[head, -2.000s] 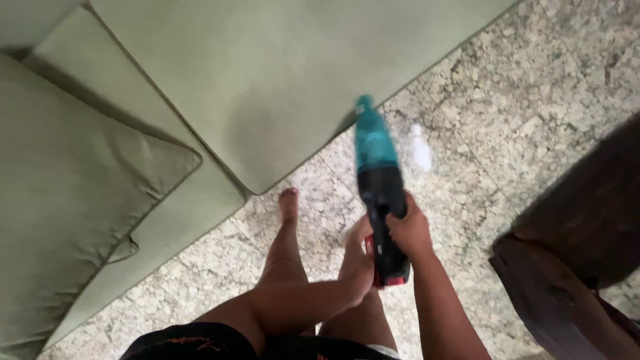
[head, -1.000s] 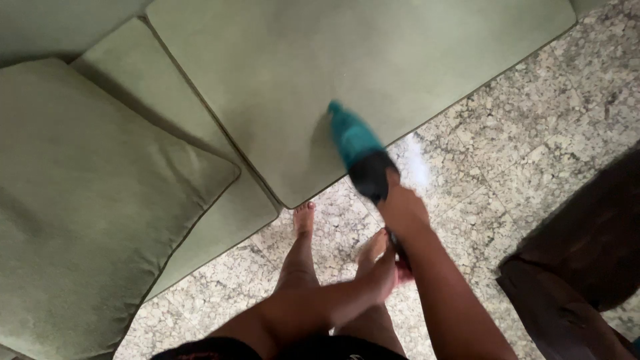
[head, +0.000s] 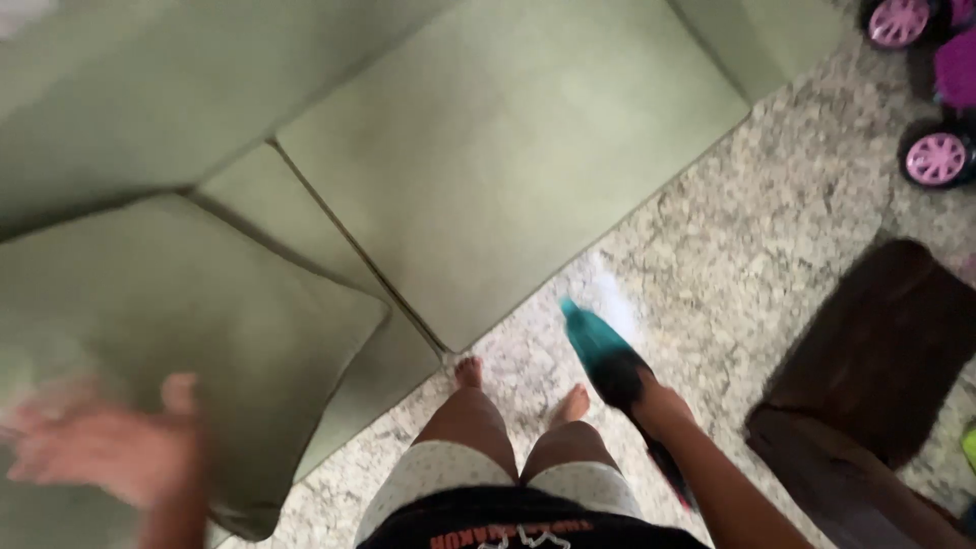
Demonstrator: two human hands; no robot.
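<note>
A teal and black handheld vacuum cleaner [head: 605, 352] is gripped in my right hand [head: 662, 406], its teal nozzle pointing up and left over the floor beside the sofa's front edge. My left hand [head: 107, 438], blurred, is spread with its fingers apart over a large green cushion [head: 252, 328] at the left. Whether it touches the cushion cannot be told. The green sofa seat [head: 503, 168] spans the upper middle, with a dark seam between its sections.
Speckled stone-look floor [head: 709, 252] lies along the sofa. Dark brown furniture or fabric [head: 869, 358] stands at the right. A toy vehicle with pink wheels [head: 936, 158] is at the upper right. My bare feet [head: 469, 372] are near the seat corner.
My left hand has left the vacuum's rear end and moved out left over the cushion. The vacuum, over the seat edge before, is now over the floor in my right hand.
</note>
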